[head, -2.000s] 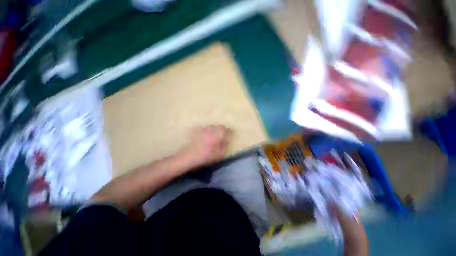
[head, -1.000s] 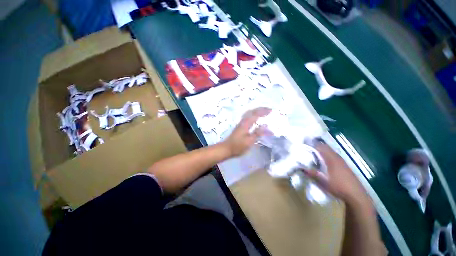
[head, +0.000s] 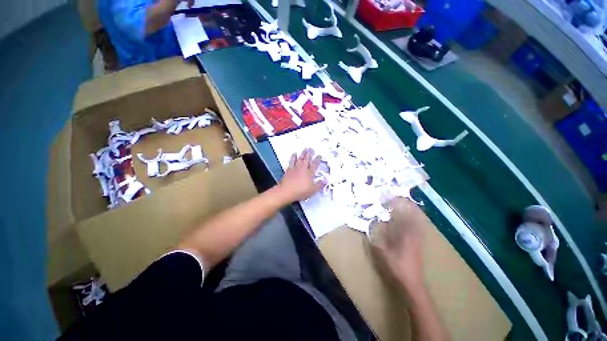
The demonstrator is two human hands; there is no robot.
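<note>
A tangled pile of small white yokes (head: 356, 160) lies on a white sheet (head: 293, 143) in front of me. My left hand (head: 303, 174) rests at the pile's left edge, fingers spread, with nothing seen held in it. My right hand (head: 398, 230) is blurred at the pile's near edge, over the top of the cardboard work pad (head: 452, 280). Its fingertips touch or nearly touch the white pieces; whether it grips one cannot be seen.
An open carton (head: 160, 223) with white parts stands at the left. Red printed divider sheets (head: 276, 114) lie beyond the pile. The green belt (head: 466, 160) carries white headbands (head: 426, 138) and an ear cup (head: 530, 236). A person in blue (head: 130, 30) is at top left. A red bin (head: 389, 16) stands across the belt.
The white parts bunched in my right hand are now in the pile. My left hand has moved left to the pile's edge. The view has shifted, showing the person in blue.
</note>
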